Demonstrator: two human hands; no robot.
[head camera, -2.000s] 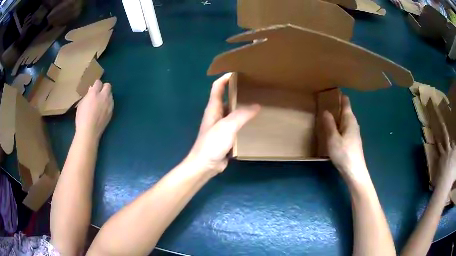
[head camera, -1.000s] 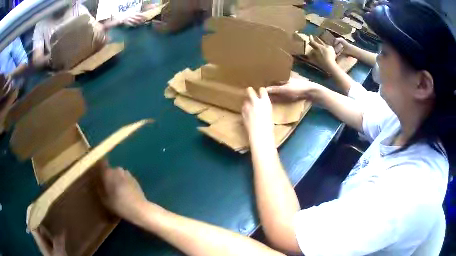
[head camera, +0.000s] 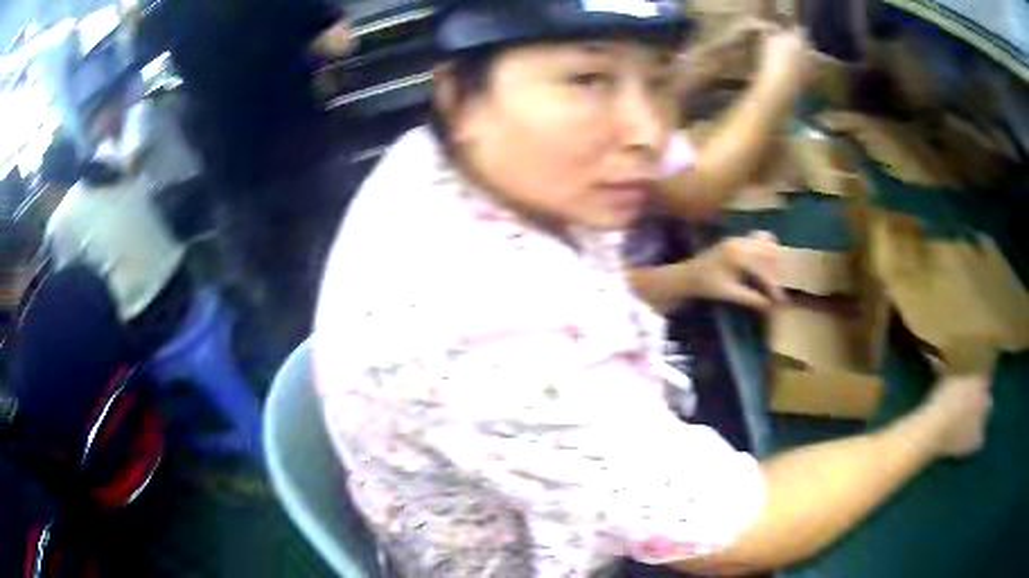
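Neither my left hand nor my right hand shows in this blurred view. Nearest in front is a seated person in a light patterned shirt (head camera: 474, 350) and dark cap, at the green workbench (head camera: 903, 508). One of the person's hands is at a brown box blank (head camera: 953, 288) on the right. The other hand is beside a partly folded box (head camera: 827, 339) with raised flaps. The box I held earlier is out of view.
A pale green chair (head camera: 296, 452) is behind the seated person. Further people stand or sit at the upper left. A blue bag-like thing (head camera: 209, 367) and a red and black object (head camera: 124, 440) are at the left. More brown cardboard (head camera: 914, 147) lies at the upper right.
The view has swung away from the box in my hands and the neighbour in white to another seated person. My hands and that box have left the picture.
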